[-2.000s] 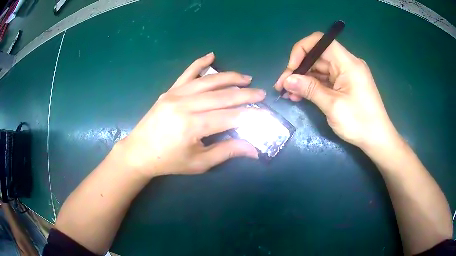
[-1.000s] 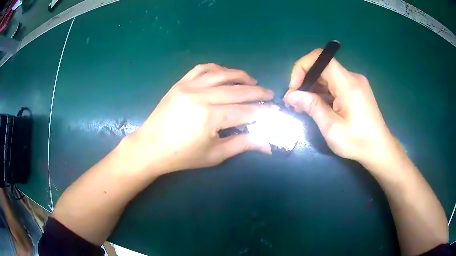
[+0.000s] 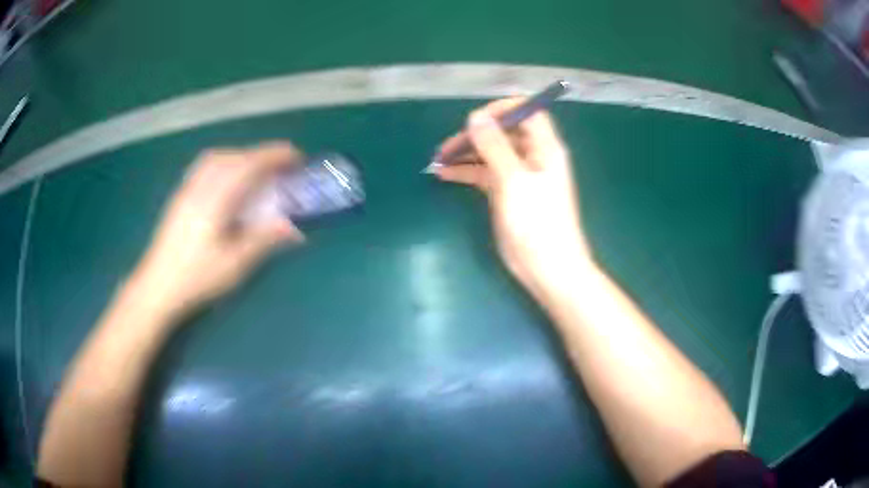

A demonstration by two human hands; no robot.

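Note:
The phone unit (image 3: pixel 326 188) is blurred, with a dark edge and a pale patterned end. My left hand (image 3: pixel 224 214) is closed around it at the left of the view, thumb below and fingers above. My fingers hide its near end. My right hand (image 3: pixel 519 181) holds slim dark tweezers (image 3: pixel 535 104) like a pen, right of the phone unit and apart from it. The fine tip points down-left. Blur hides whether the phone unit touches the green surface.
A white fan (image 3: pixel 843 248) with a white cable (image 3: pixel 759 367) stands at the right edge. A scuffed pale strip (image 3: pixel 419 82) crosses the green surface (image 3: pixel 429 315) beyond my hands. Blurred red items (image 3: pixel 806 10) show at the top right.
The view has shifted, bringing in the fan. My left hand has moved left with the phone unit, now well apart from my right hand and the tweezers.

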